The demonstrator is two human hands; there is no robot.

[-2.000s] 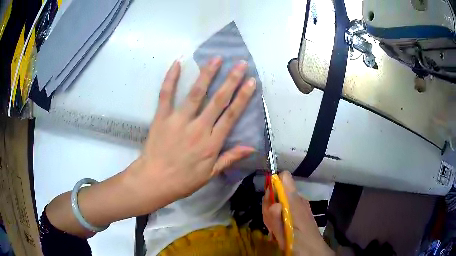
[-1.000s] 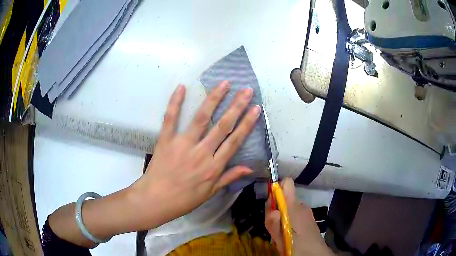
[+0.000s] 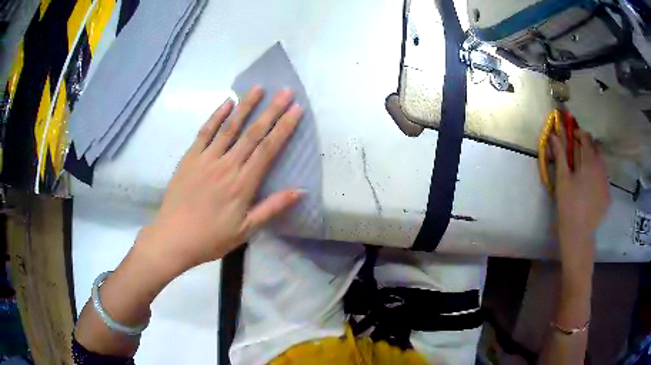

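Observation:
A grey cut piece lies on the white table at the centre, its pointed end away from me. My left hand lies flat on it with fingers spread, pressing its left part. My right hand is at the far right, on the scissors, whose yellow and red handle loops show at its fingers. The blades are not clearly seen. A long black band runs from the sewing machine's needle area down over the table's front edge.
The sewing machine head is at the upper right, above its cream bed plate. A stack of grey pieces lies at the upper left, beside a black-and-yellow taped strip. Black bands hang in my lap.
My right hand has moved the scissors away from the grey piece's right edge to the far right, by the machine bed. My left hand and the piece appear further left in view.

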